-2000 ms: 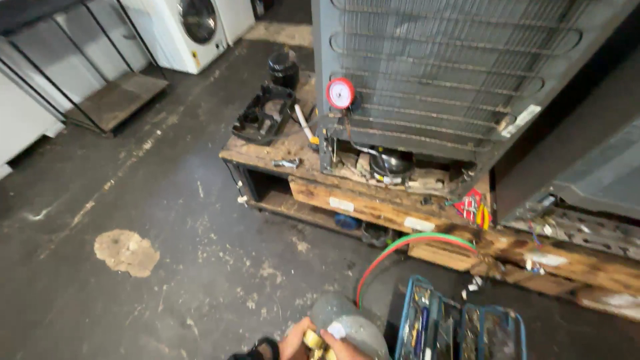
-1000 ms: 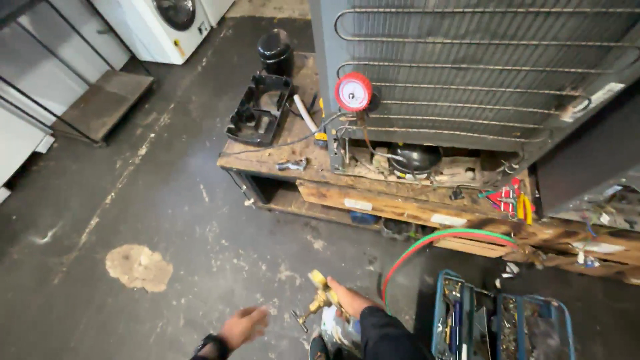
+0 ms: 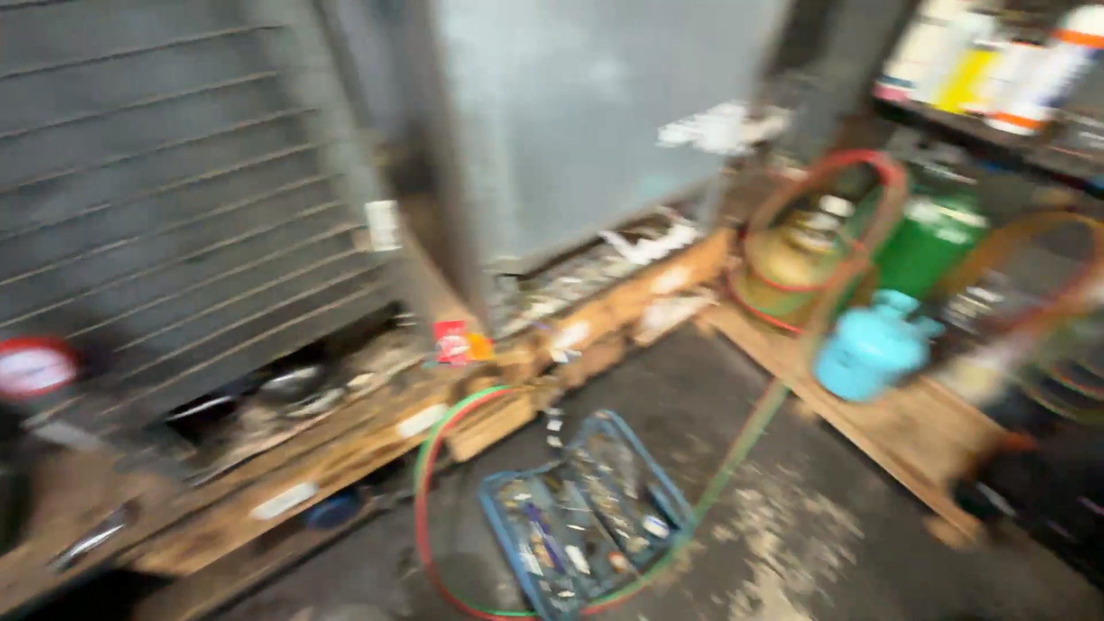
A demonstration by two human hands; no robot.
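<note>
Neither of my hands shows in the blurred head view. An open blue metal toolbox [image 3: 586, 517] full of small tools and parts stands on the floor, with a red and green twin hose [image 3: 421, 509] looping around it. At the left edge a red-rimmed pressure gauge [image 3: 36, 366] is in front of the refrigerator's rear condenser coil [image 3: 198, 172]. Low in that refrigerator's back sits a dark compressor [image 3: 293, 384]. A red and orange item [image 3: 461, 342] lies on the wooden bench near its corner.
A light blue gas cylinder [image 3: 873, 347] stands on a wooden board [image 3: 914, 431] at the right, near a green cylinder [image 3: 931, 233] and a tan cylinder [image 3: 798, 250] with hoses. A second grey appliance [image 3: 595, 121] stands on the wooden bench [image 3: 345, 470]. Bottles fill a shelf [image 3: 992, 138] at upper right.
The view has swung far to the right, bringing the cylinders into sight. Both hands and the brass valve fitting beside them, seen a second ago, are out of view.
</note>
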